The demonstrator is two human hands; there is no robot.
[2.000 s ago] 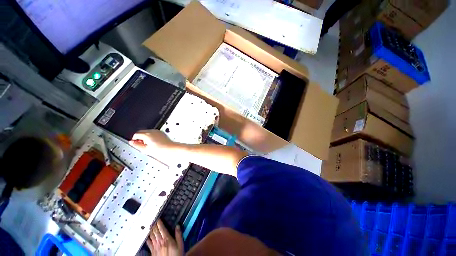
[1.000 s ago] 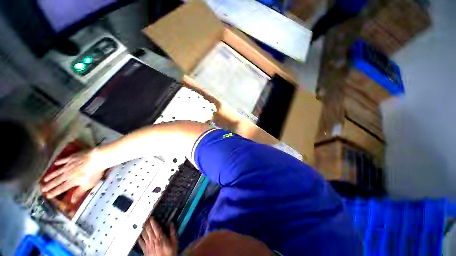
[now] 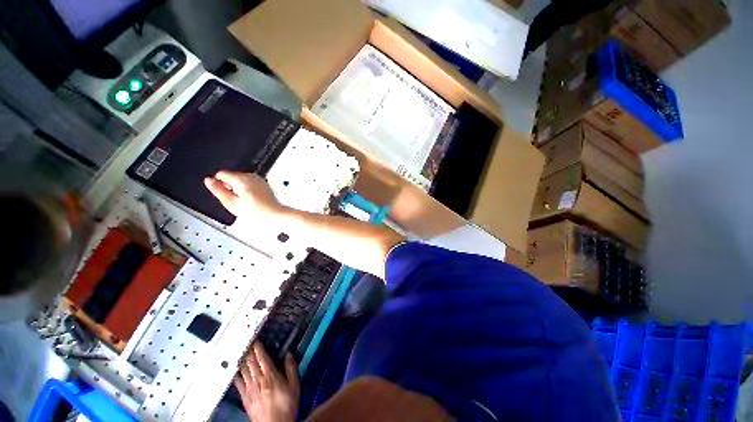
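Note:
My right hand is over the black printed pad, its fingers curled; whether something small is in it cannot be told. My left hand rests at the lower end of the black keyboard, fingers apart and holding nothing. The orange-red fixture sits at the left on the perforated plate, with a row of black parts along its middle. One small black block lies on the plate between the fixture and the keyboard.
A dark round blurred object hangs left of the fixture. Thin dark rods and a metal bar lie beside it. An open carton stands beyond the pad. A control box shows green lights. A blue bin edge is at lower left.
My right hand lay spread over the fixture one second ago; it has drawn back to the black pad and curled, uncovering the fixture. My left hand stays at the keyboard.

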